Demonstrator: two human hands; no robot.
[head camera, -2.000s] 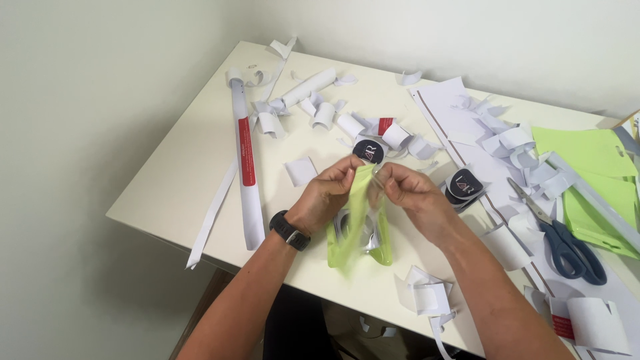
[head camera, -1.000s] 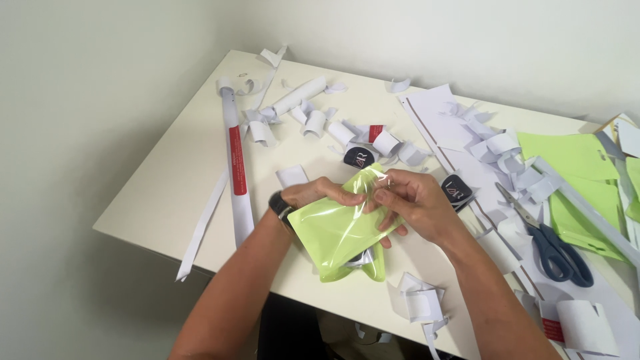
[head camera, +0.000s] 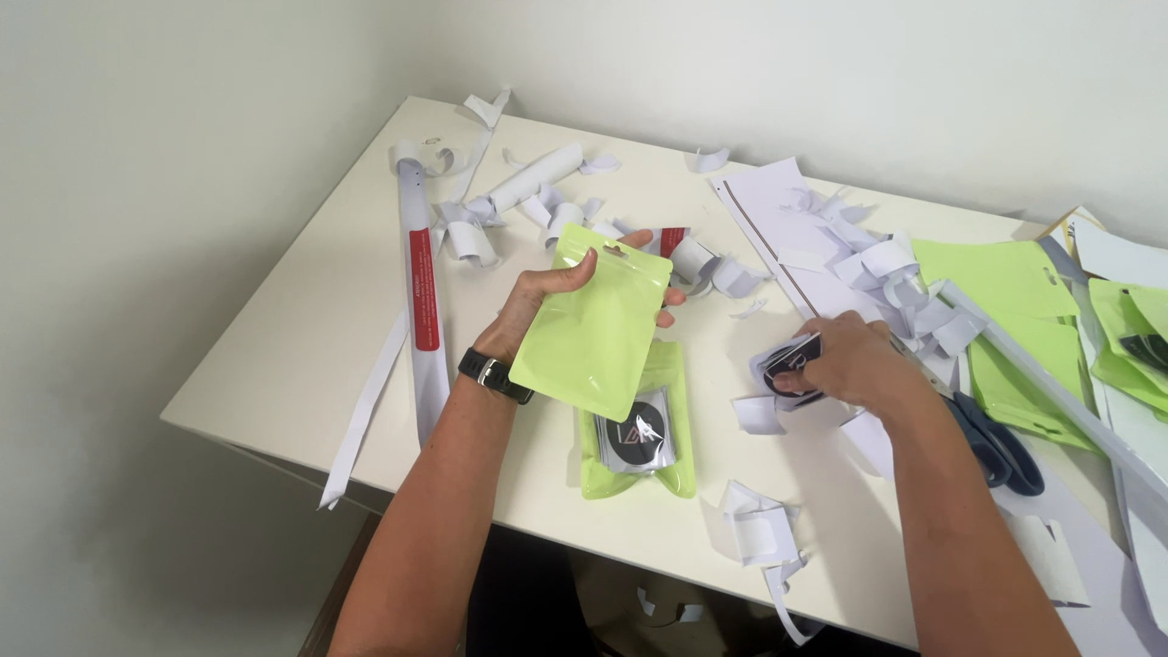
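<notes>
A lime-green zip pouch (head camera: 593, 328) with a hang hole is in my left hand (head camera: 547, 292), thumb on its front and fingers behind. Below it on the white table lies a second green pouch (head camera: 680, 456) with a clear front, holding a stack of stickers (head camera: 636, 433) with a round black design. My right hand (head camera: 849, 360) is over on the right, its fingers around a stack of similar black-and-white stickers (head camera: 792, 370) close to the table top. Part of that stack is hidden by the fingers.
Curled paper scraps (head camera: 470, 242) litter the table. A long strip with a red label (head camera: 424, 292) lies at left. Dark-handled scissors (head camera: 999, 447) rest beyond my right wrist, near more green pouches (head camera: 995, 283) and white sheets (head camera: 776, 201). The table's front edge (head camera: 584, 538) runs below.
My right hand has left the green pouch and moved right to the sticker stack. My left hand has raised and turned its pouch, uncovering the filled one beneath.
</notes>
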